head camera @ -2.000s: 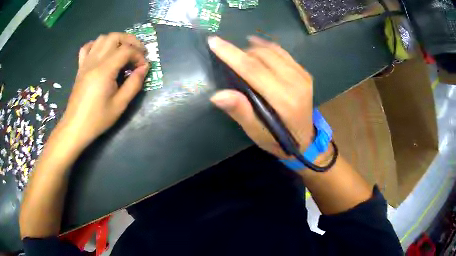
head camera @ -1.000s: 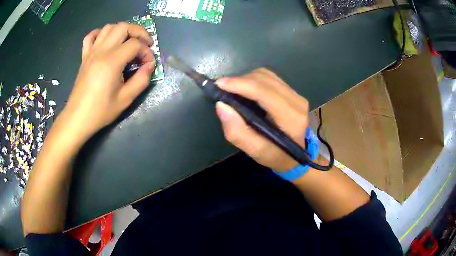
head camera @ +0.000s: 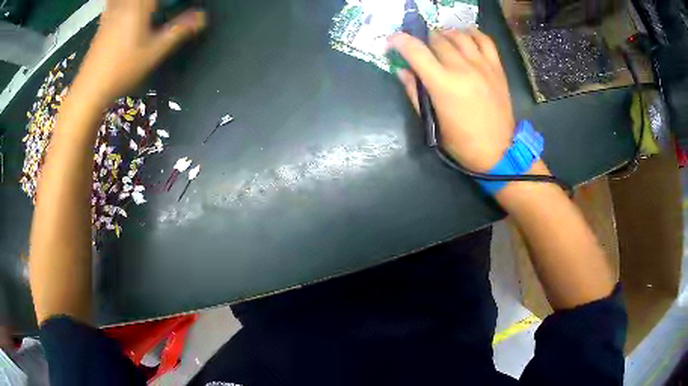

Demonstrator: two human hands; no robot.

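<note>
My right hand (head camera: 464,98) holds the black soldering iron (head camera: 428,113) at the far centre right, its fingers over the stacked green-white boards (head camera: 362,34). The iron's tip is not clear. My left hand (head camera: 139,38) is at the top left, cut off by the frame's top edge and blurred, thumb spread out. I cannot tell whether it holds something. Small white and yellow leaded components (head camera: 124,154) lie in a heap on both sides of my left forearm. A few components (head camera: 181,164) lie apart, right of the heap.
A brown-edged tray of tiny dark grains (head camera: 562,60) is at the far right, beside a black cable. A yellowish round item (head camera: 650,121) sits at the right bench edge. A cardboard box (head camera: 645,241) is below the right edge, and red plastic (head camera: 170,339) below the left.
My left hand has moved up and away from the single board, which no longer shows. My right hand has moved right and up with the iron, onto the stacked boards. The view has shifted.
</note>
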